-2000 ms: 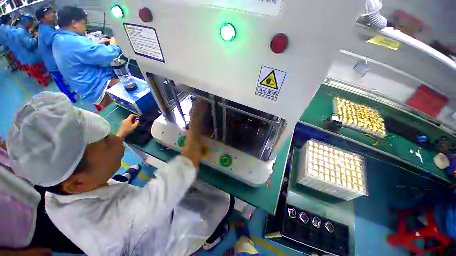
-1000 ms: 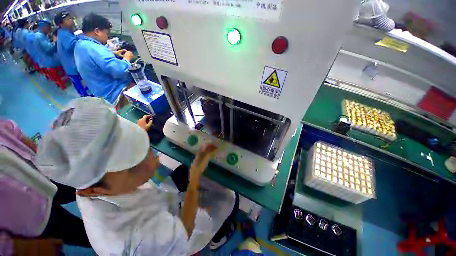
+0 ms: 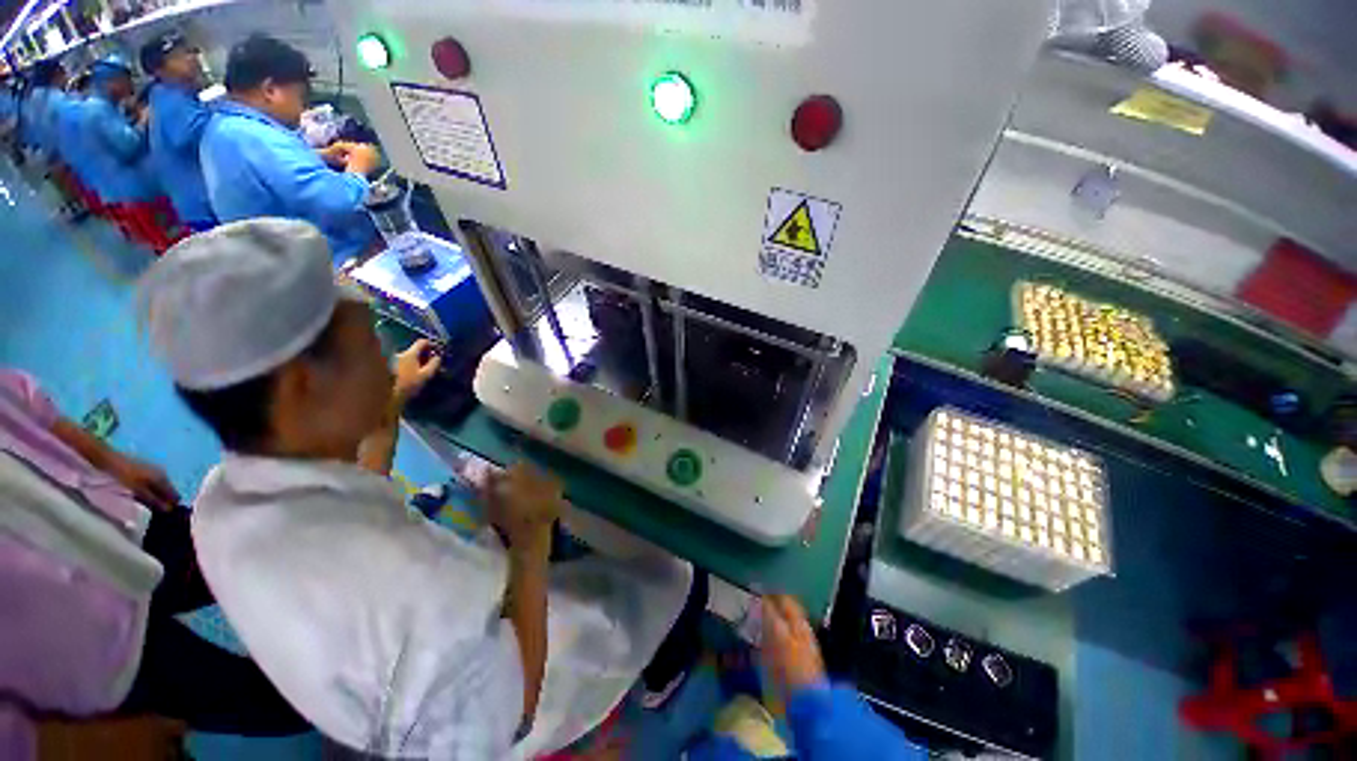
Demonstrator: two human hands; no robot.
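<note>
My right hand (image 3: 789,647), in a blue sleeve, is small and blurred at the bottom, below the bench edge. Its fingers point up; I cannot tell whether it holds anything. My left hand is not in view. A white press machine (image 3: 595,164) stands ahead with a dark open bay (image 3: 729,372). Its front panel (image 3: 759,509) has green buttons (image 3: 564,413) (image 3: 685,467) and a red knob (image 3: 621,437) between them. A seated person in a white smock (image 3: 357,580) has one hand near the bench edge and the other left of the panel.
Right of the machine are a white block of stacked trays (image 3: 1012,550) and a black compartment tray (image 3: 953,699) with several small housings. Another yellow-gold parts tray (image 3: 1094,339) lies behind. A blue box (image 3: 447,305) stands left. A red stool (image 3: 1280,699) is lower right.
The seated person's reaching hand has moved out of the bay, past the panel, and back to the left. My right hand has come into view at the bottom.
</note>
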